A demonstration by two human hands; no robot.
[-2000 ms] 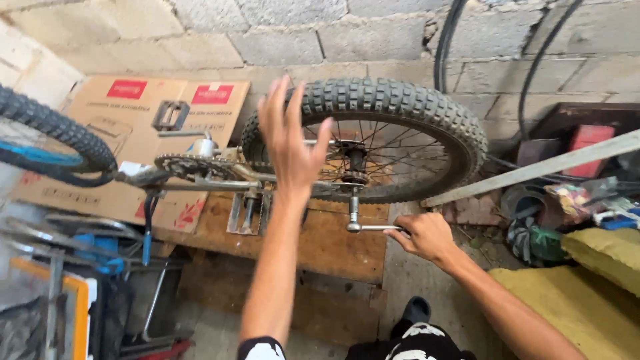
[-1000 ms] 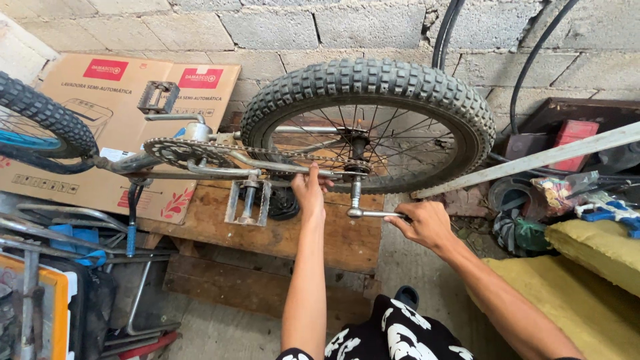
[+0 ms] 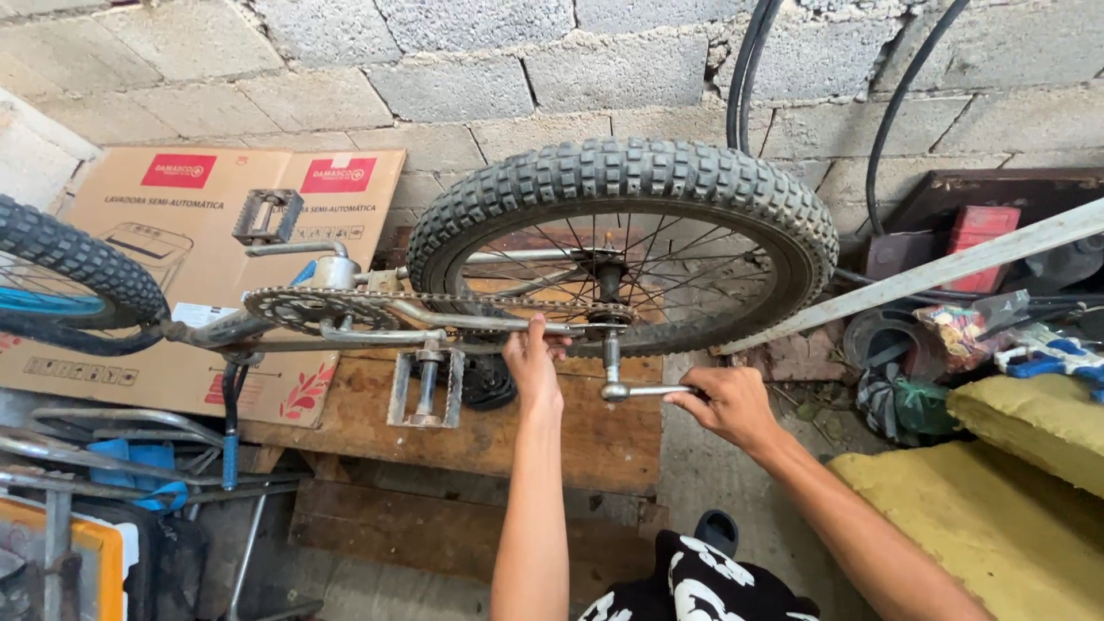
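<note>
An upside-down bicycle stands on a wooden bench, its knobby rear tire (image 3: 621, 168) toward the wall. My left hand (image 3: 535, 362) grips the frame's chainstay (image 3: 483, 323) just left of the rear axle. My right hand (image 3: 733, 401) is closed around the handle of a ratchet wrench (image 3: 647, 391). The wrench's socket (image 3: 611, 352) sits on the axle end beside the rear hub (image 3: 611, 280). The chain (image 3: 483, 300) runs from the hub area to the chainring (image 3: 323, 310). A metal pedal (image 3: 427, 388) hangs left of my left hand; the other pedal (image 3: 267, 216) is farther back.
Flattened cardboard (image 3: 198, 259) leans behind the bicycle on the wooden bench (image 3: 552, 431). A concrete-block wall (image 3: 466, 86) stands behind. On the right are a slanted metal bar (image 3: 931, 272), yellow foam (image 3: 975, 526) and bagged items. Metal tube frames (image 3: 129, 474) lie at the left.
My left hand, raised in front of the wheel two seconds ago, has come down and taken hold of the chainstay. My right hand stays on the wrench handle.
</note>
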